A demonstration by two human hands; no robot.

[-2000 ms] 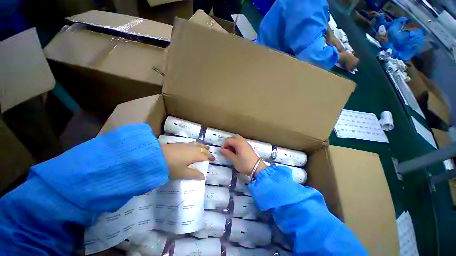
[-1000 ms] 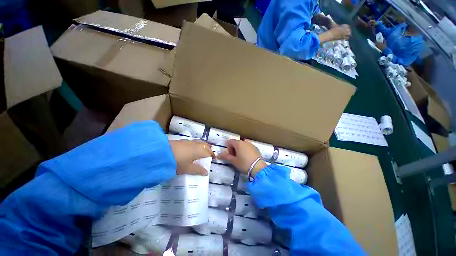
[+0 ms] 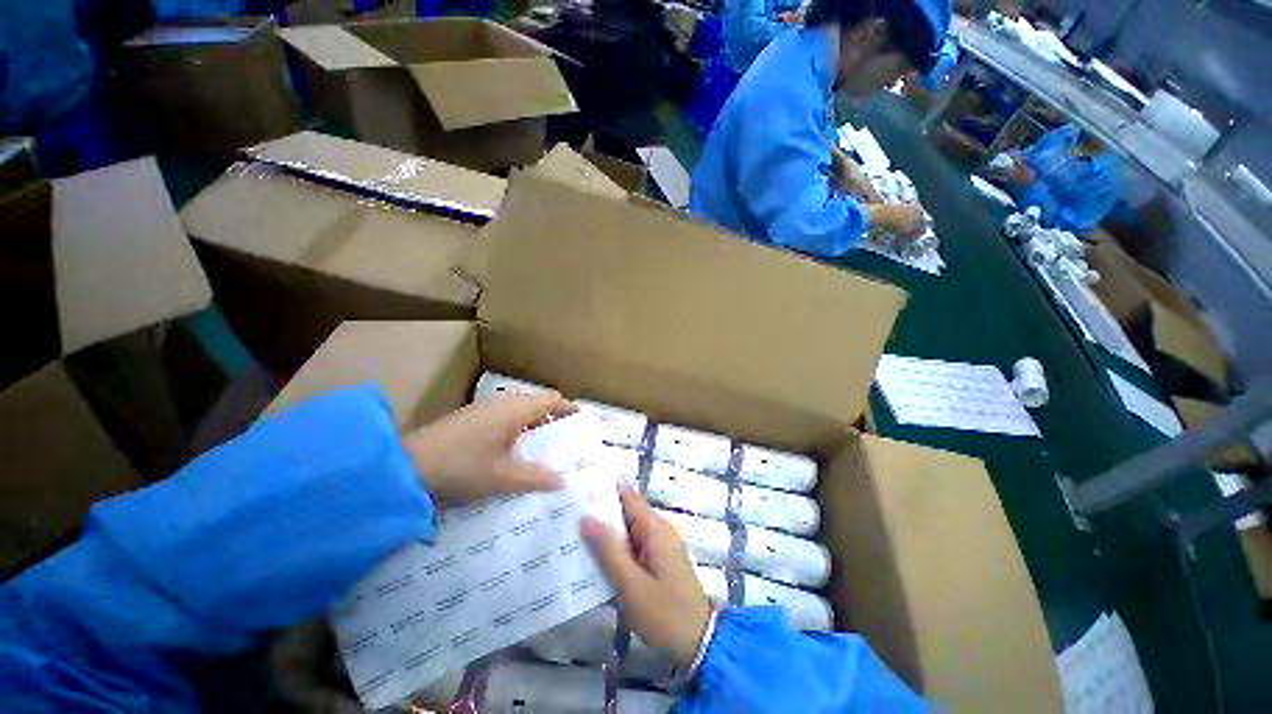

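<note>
My left hand (image 3: 481, 449) holds the white label sheet (image 3: 474, 593) by its upper edge, above the open carton. My right hand (image 3: 649, 572) has its thumb and fingertips on the sheet's right edge; a separate label cannot be made out at the fingertips. The sheet lies fairly flat, with rows of small dark print. White cylinders (image 3: 781, 555) lie in tight rows in the carton (image 3: 698, 300), with purple-grey bands between them. The sheet and my hands hide the cylinders on the left and some near the front.
A taped carton (image 3: 335, 230) stands behind on the left, with more open cartons around it. On the right, the green bench (image 3: 963, 321) carries printed sheets (image 3: 956, 395) and a loose white cylinder (image 3: 1030, 382). A person in a blue smock (image 3: 781, 154) works beyond the carton.
My right hand has moved from the cylinders down to the sheet's right edge. My left hand has shifted slightly left, and the sheet is spread flatter. The view has tilted upward.
</note>
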